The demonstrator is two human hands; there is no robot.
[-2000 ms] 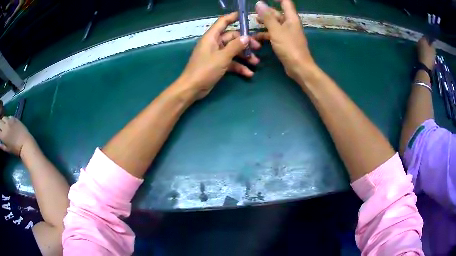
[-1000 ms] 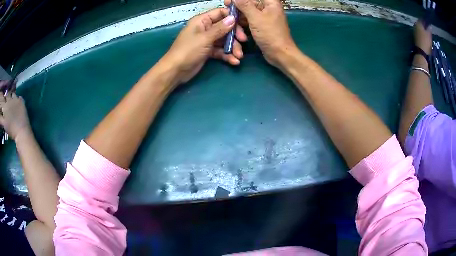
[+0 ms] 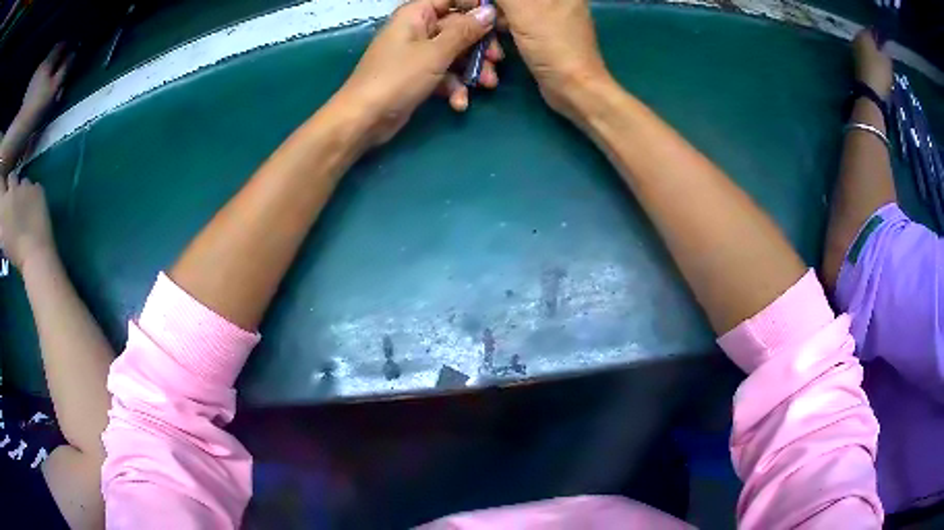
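Note:
A slim dark pen barrel [image 3: 476,64] is held between both my hands at the top of the picture, above the far side of the table. My left hand [image 3: 422,54] grips it with thumb and fingers, its lower end showing below the thumb. My right hand [image 3: 547,39] is closed around its upper part, its fingertips partly cut off by the picture's top edge. The pen's upper end is hidden by the fingers.
The green worktable [image 3: 455,238] ends at a scuffed front edge. A white rail [image 3: 248,55] separates it from the dark belt, where a loose pen [image 3: 112,47] lies. Neighbours' arms reach in at left and right. Several pens [image 3: 915,135] lie at far right.
My right hand has come from open fingers beside the pen to closed on its upper part. The view has shifted, so both hands sit higher. The left neighbour's hands have moved up.

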